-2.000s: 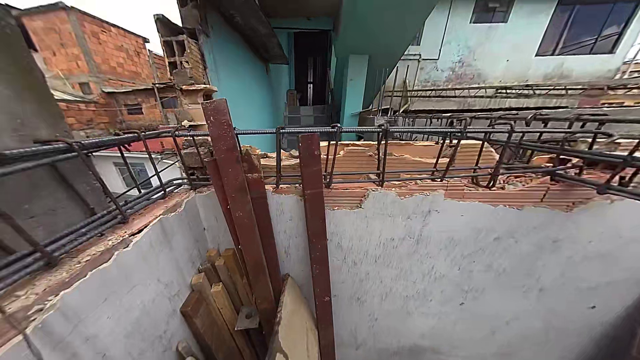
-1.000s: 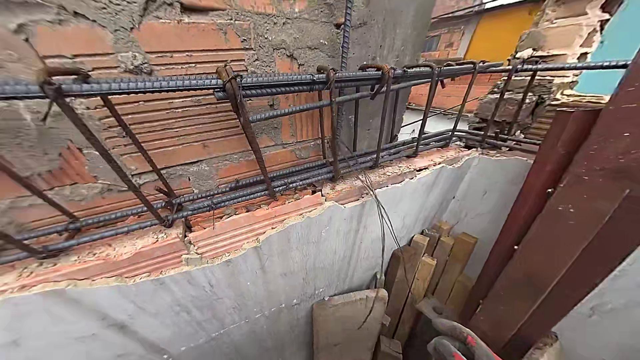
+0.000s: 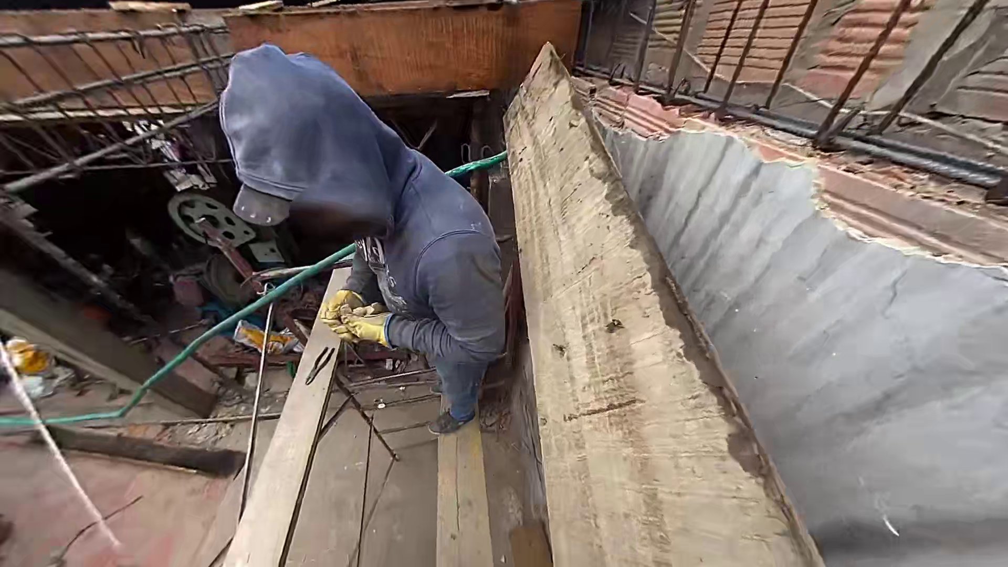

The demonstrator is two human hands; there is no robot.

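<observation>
Neither my left hand nor my right hand is in the frame. Close below me a rough wooden plank (image 3: 606, 339) runs along the plastered wall (image 3: 827, 315). To its left a person in a blue hooded sweatshirt (image 3: 441, 213) stands lower down, head bent. That person's yellow-gloved hands (image 3: 356, 317) are together above a narrower board (image 3: 287, 457); whether they hold something cannot be told. A pair of pliers (image 3: 319, 365) lies on that board, near the gloves.
Steel rebar (image 3: 787, 130) runs along the broken brick wall top at right. A green hose (image 3: 228, 323) crosses at left, near a spoked wheel (image 3: 211, 219). A rebar cage (image 3: 110, 87) hangs upper left. Another board (image 3: 463, 488) lies low in the middle.
The view has swung far, from the wall corner with the upright reddish beams to the person and the long planks.
</observation>
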